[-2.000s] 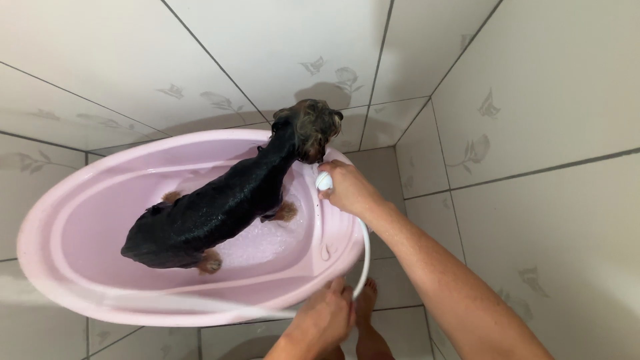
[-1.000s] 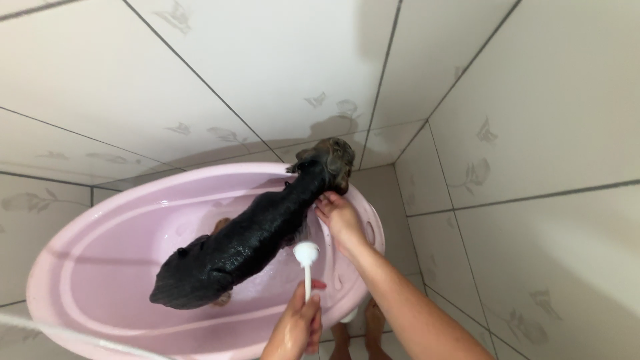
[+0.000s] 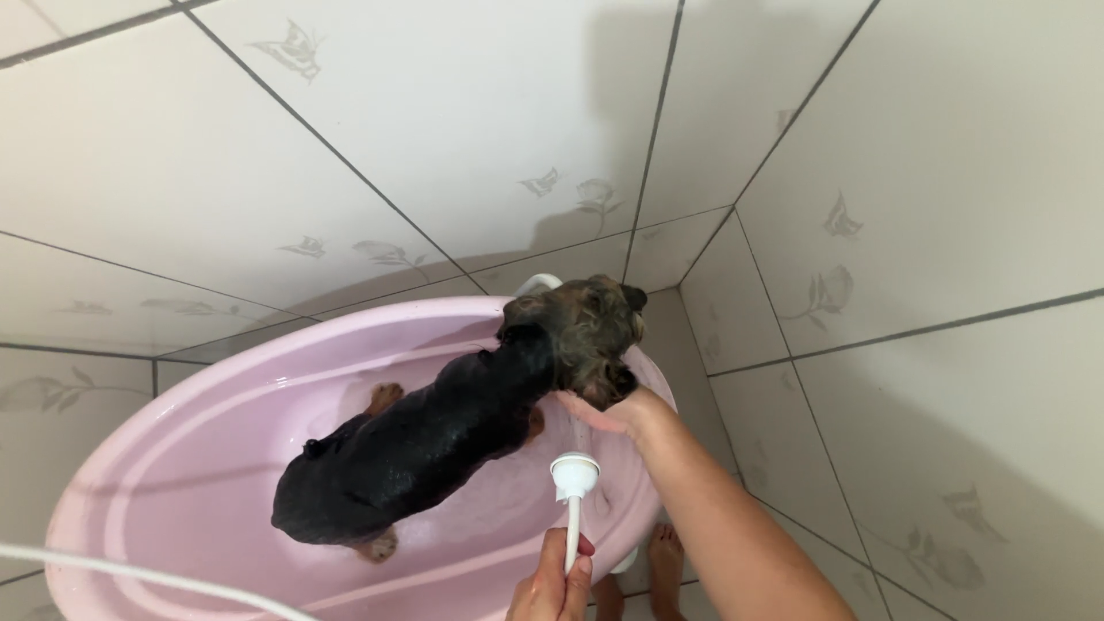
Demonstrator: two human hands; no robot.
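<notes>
A wet dog [image 3: 423, 440] with a black back and a brown head stands in a pink plastic tub [image 3: 95, 509], its head over the right end. My left hand [image 3: 556, 582] grips the white handle of a hand shower [image 3: 574, 476], whose head is over the tub beside the dog's front leg. My right hand [image 3: 608, 412] is under the dog's chin and neck; its fingers are mostly hidden by the head.
A white hose [image 3: 155, 580] crosses the lower left of the tub. Tiled walls [image 3: 483, 112] meet in a corner behind the tub's right end. Bare feet [image 3: 666, 561] are on the tiled floor at the tub's near right side.
The hand shower has passed from my right hand to my left. My right hand has moved under the dog's head. The view has shifted, with the tub now lower.
</notes>
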